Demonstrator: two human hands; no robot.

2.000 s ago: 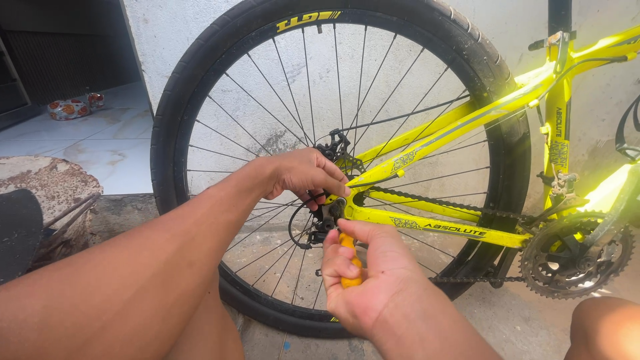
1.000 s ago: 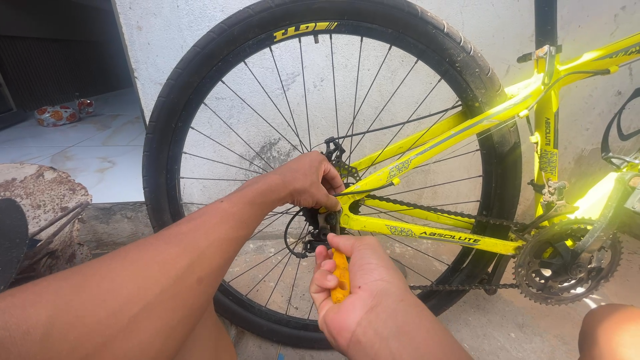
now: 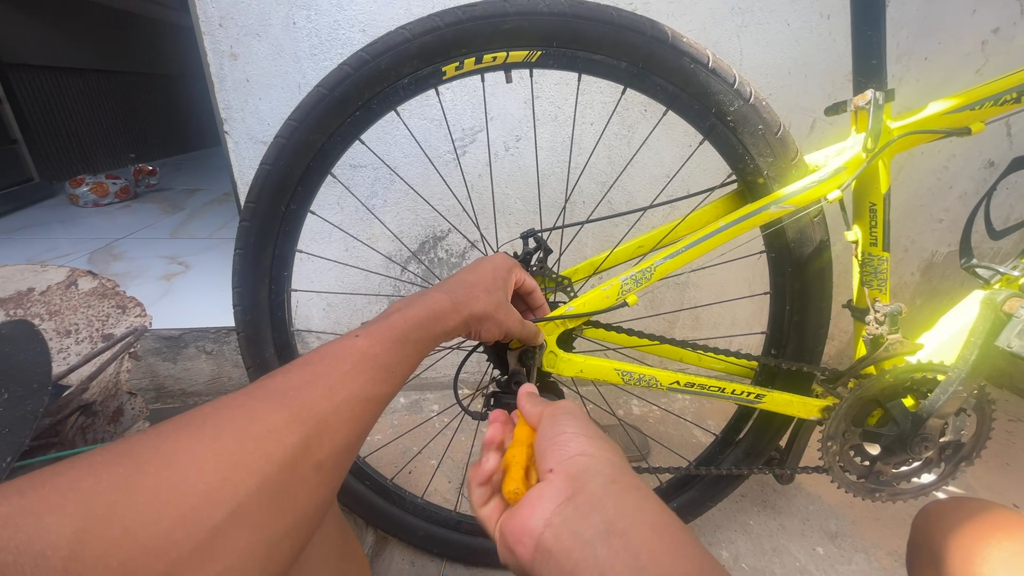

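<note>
A yellow bicycle frame (image 3: 720, 387) with its spoked rear wheel (image 3: 532, 24) stands by a white wall. My right hand (image 3: 560, 472) grips the orange handle of a hand tool (image 3: 520, 460), probably a screwdriver. The tool's tip points up at the rear derailleur (image 3: 516, 372) under the axle, where its exact contact cannot be made out. Above it, my left hand (image 3: 496, 304) has thumb and fingers bent at the rear dropout, beside the cable housing's end; what they pinch is hidden. The chain (image 3: 704, 346) runs forward to the chainrings (image 3: 904, 432).
A rusty, flaking round object (image 3: 72, 320) stands at the left, with thin rods (image 3: 96, 352) and a dark rounded thing (image 3: 24, 384) beside it. A patterned orange-and-white item (image 3: 100, 190) lies on the tiled floor in the doorway. My knee shows at the lower right.
My right hand has stayed on the orange-handled tool, whose handle now shows at a different angle than two seconds ago. The left hand remains at the dropout, its fingers slightly shifted.
</note>
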